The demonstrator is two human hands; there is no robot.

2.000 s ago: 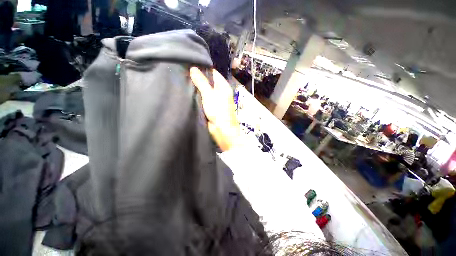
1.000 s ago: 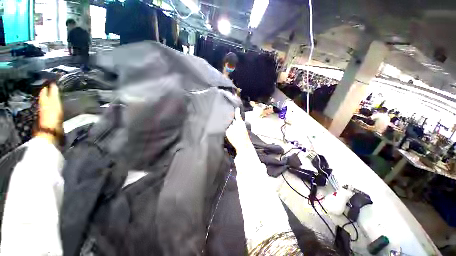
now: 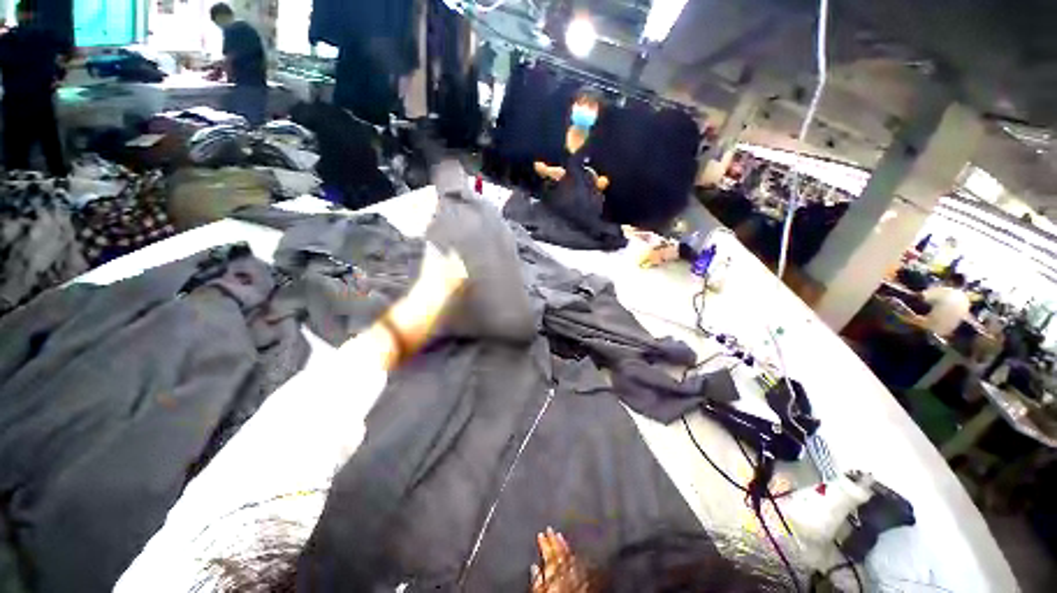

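A dark grey zip jacket [image 3: 446,434] lies spread in front of me, a pale zip line [image 3: 510,476] running down it. My left hand [image 3: 431,292] reaches in from the lower left and is closed on a raised, blurred fold of the grey cloth near the jacket's top. Which part of the jacket this is, I cannot tell. My right hand [image 3: 560,565] is low at the bottom edge, mostly cut off, its fingers lying on the jacket beside the zip.
More dark grey garments [image 3: 128,405] lie at the left. Black cables [image 3: 759,481] and a white bottle with black head [image 3: 875,515] lie along the right side of the white table [image 3: 927,475]. A masked person [image 3: 576,156] stands at the far end, handling dark cloth.
The jacket has come down from in front of my view onto the table. My left hand has moved right to its upper part. My right hand has left the cloth's top and moved down.
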